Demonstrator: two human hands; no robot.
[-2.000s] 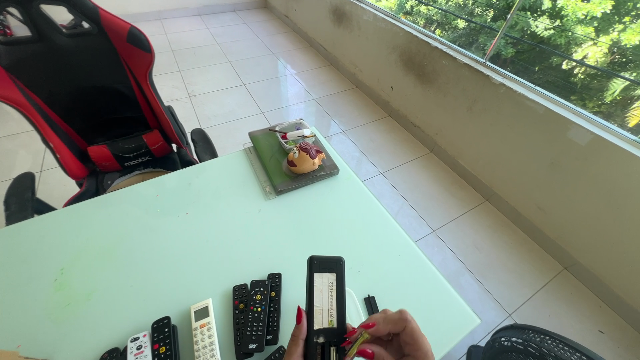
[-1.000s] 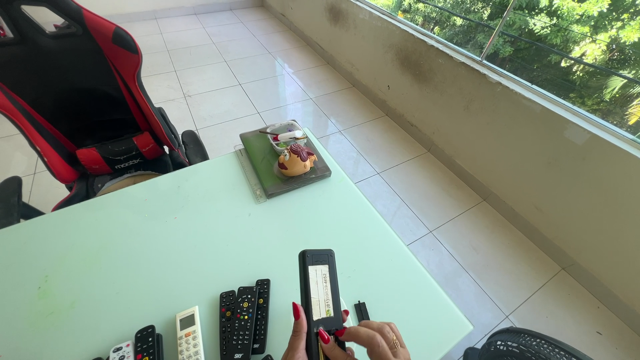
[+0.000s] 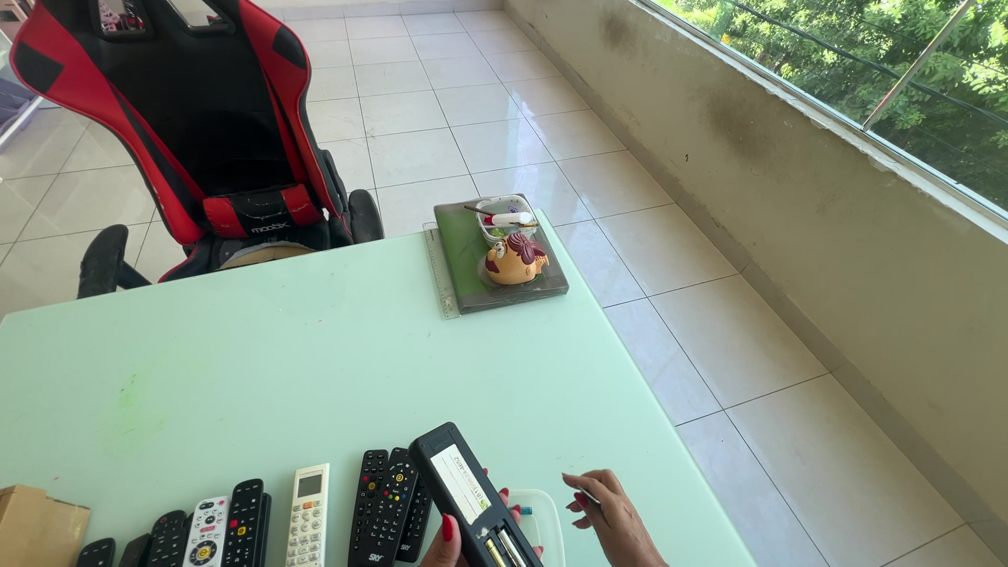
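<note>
My left hand (image 3: 446, 543) holds a black remote control (image 3: 471, 498), its back turned up. The remote's battery compartment is uncovered and shows batteries (image 3: 504, 549) inside; a white label bears writing. To the right, my right hand (image 3: 613, 516) is held over the table's near edge area, thumb and fingers pinched on a small, thin dark piece (image 3: 587, 496), perhaps the battery cover, too small to tell. Between the hands a translucent plastic container (image 3: 551, 520) stands partly hidden behind the remote, with a small teal item (image 3: 526, 510) at it.
Several remotes (image 3: 382, 504) and a white air-conditioner remote (image 3: 308, 516) lie left of my hands. A cardboard box (image 3: 39, 524) stands at the lower left. A green book (image 3: 461, 244), a ruler (image 3: 441, 272) and a figurine (image 3: 516, 260) are at the far corner, near a gaming chair (image 3: 213, 126).
My right hand has moved away from the remote's battery compartment to the right. The remote in my left hand is now tilted. The plastic container shows more.
</note>
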